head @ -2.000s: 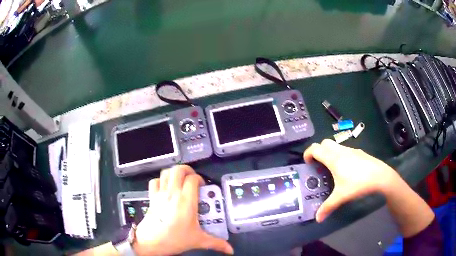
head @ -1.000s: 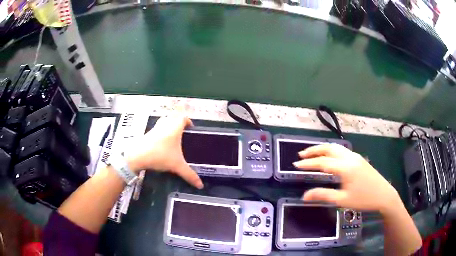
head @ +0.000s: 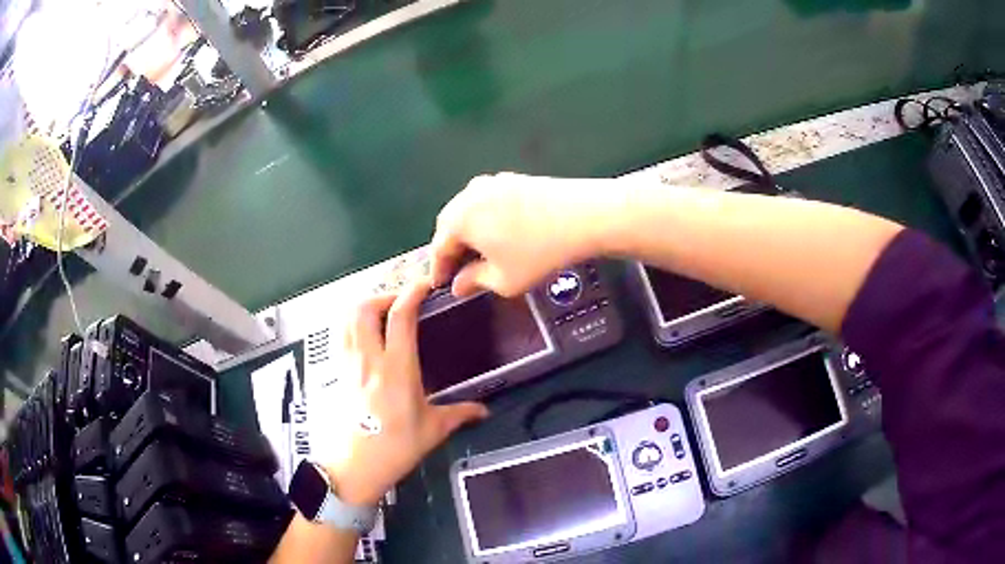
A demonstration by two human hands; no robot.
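Four grey portable media players with dark screens lie on the green mat. My left hand [head: 391,402] grips the left end of the upper left player [head: 485,344]. My right hand [head: 496,237] is at that player's top left edge, its fingers bent close to my left fingertips; whether it pinches something is hidden. The upper right player [head: 689,297] is partly covered by my right forearm. The lower left player [head: 546,496] and the lower right player [head: 771,416] lie untouched nearer me.
Stacked dark units [head: 165,474] stand at the left, more units [head: 975,176] at the right. White label sheets [head: 278,408] lie beside my left hand. A grey metal post [head: 182,289] stands at the left. The green conveyor [head: 617,83] runs behind.
My right hand has crossed left from the upper right player to the upper left one. My left hand stays at that player's left end. The camera view has tilted and shifted.
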